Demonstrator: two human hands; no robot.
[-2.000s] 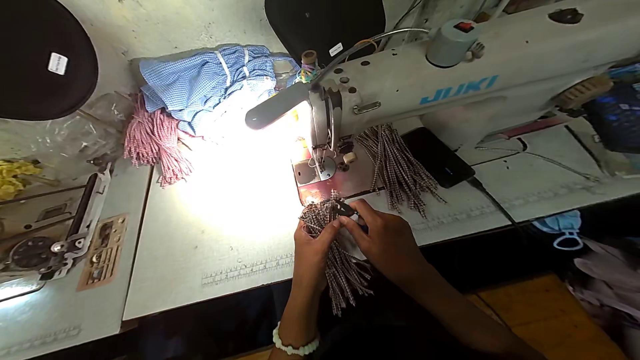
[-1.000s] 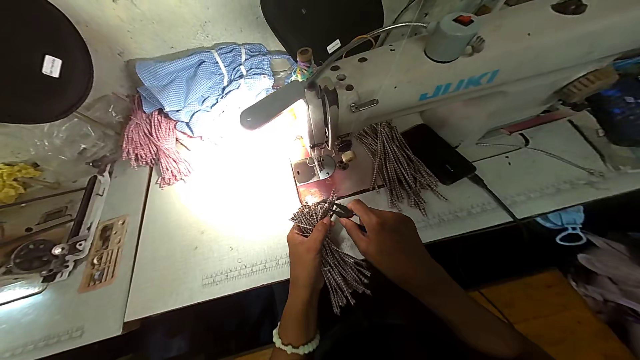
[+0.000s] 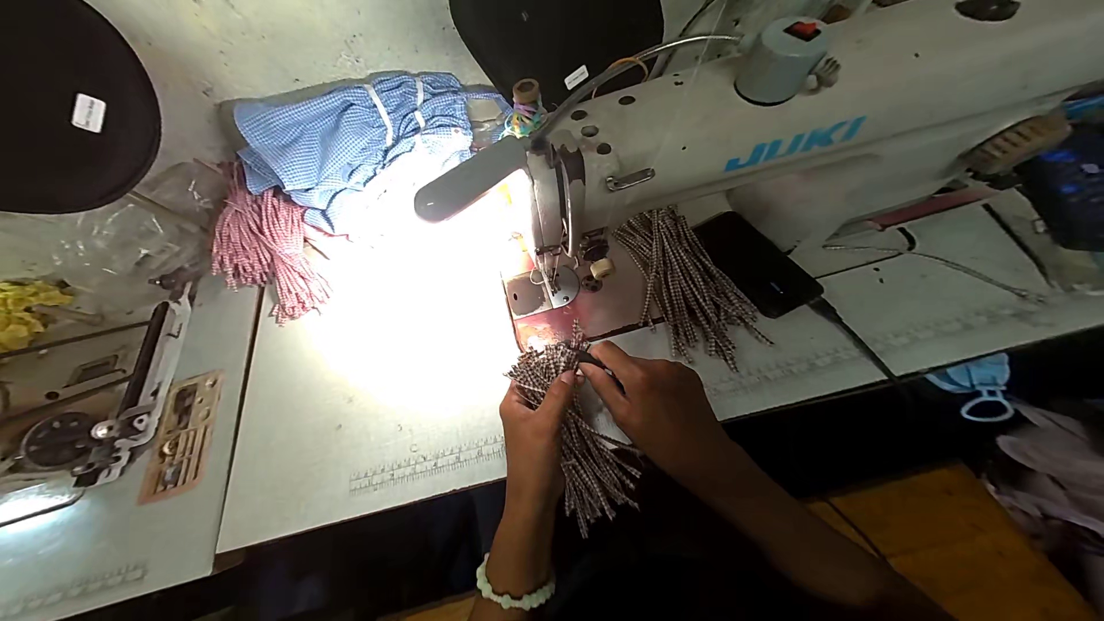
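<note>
My left hand (image 3: 536, 424) is closed around a bundle of brown-and-white checked fabric cords (image 3: 595, 474), whose upper ends fan out above the fist and whose tails hang past the table's front edge. Against the bundle's upper ends is my right hand (image 3: 647, 392), its thumb and forefinger pinching a small dark tool, perhaps thread snips, largely hidden by the fingers. Just behind both hands stand the needle and presser foot of a Juki sewing machine (image 3: 548, 280). A second bundle of brown checked cords (image 3: 690, 285) lies on the table right of the needle.
A black phone (image 3: 759, 263) with a cable lies under the machine arm. Blue checked fabric (image 3: 345, 138) and a bundle of pink checked cords (image 3: 267, 246) are at the back left. Part of another sewing machine (image 3: 95, 414) is at far left. A thread cone (image 3: 525, 108) stands behind the lamp.
Both hands stay at the bundle in front of the needle. The fingers and the bundle's upper ends have shifted only slightly.
</note>
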